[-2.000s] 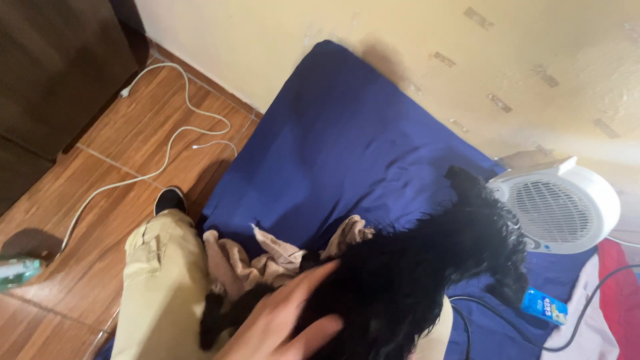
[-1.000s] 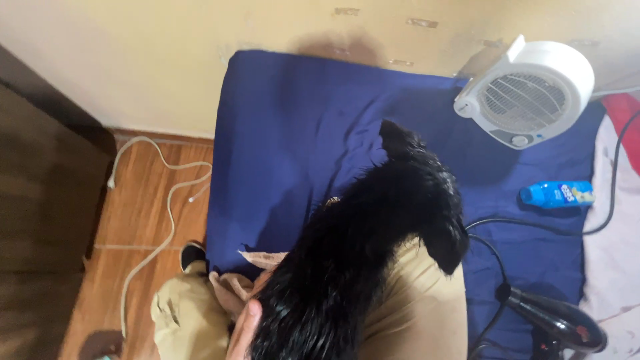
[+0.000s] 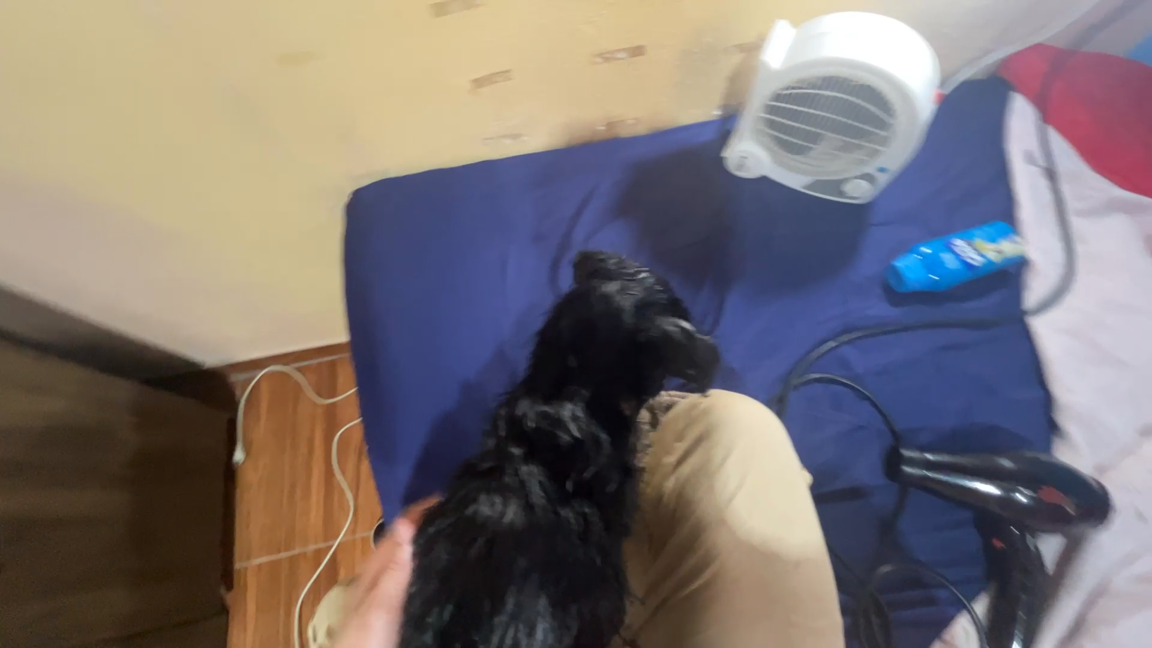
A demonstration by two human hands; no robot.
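Note:
A black dog with wet-looking fur [image 3: 558, 468] is at the lower middle, its head turned toward the right, beside my bent knee in beige trousers [image 3: 729, 513]. My left hand [image 3: 382, 576] is blurred at the bottom edge and lies against the dog's left flank; most of its fingers are hidden. My right hand is out of sight. Right of the knee, a black hair dryer [image 3: 1008, 486] lies on the dark blue sheet [image 3: 450, 270], its cord looping over the fabric.
A white fan heater [image 3: 832, 108] stands near the yellowish wall [image 3: 270, 162]. A blue bottle [image 3: 958, 256] lies below it on the sheet. Red and pale cloth [image 3: 1089, 297] covers the right side. White cable [image 3: 337, 459] runs over the brown tiled floor [image 3: 279, 486] at the left.
The view has swung toward the right, bringing the hair dryer into sight. The hand that was spread over the dog's back two seconds ago is now at its flank. The dog's head remains turned right.

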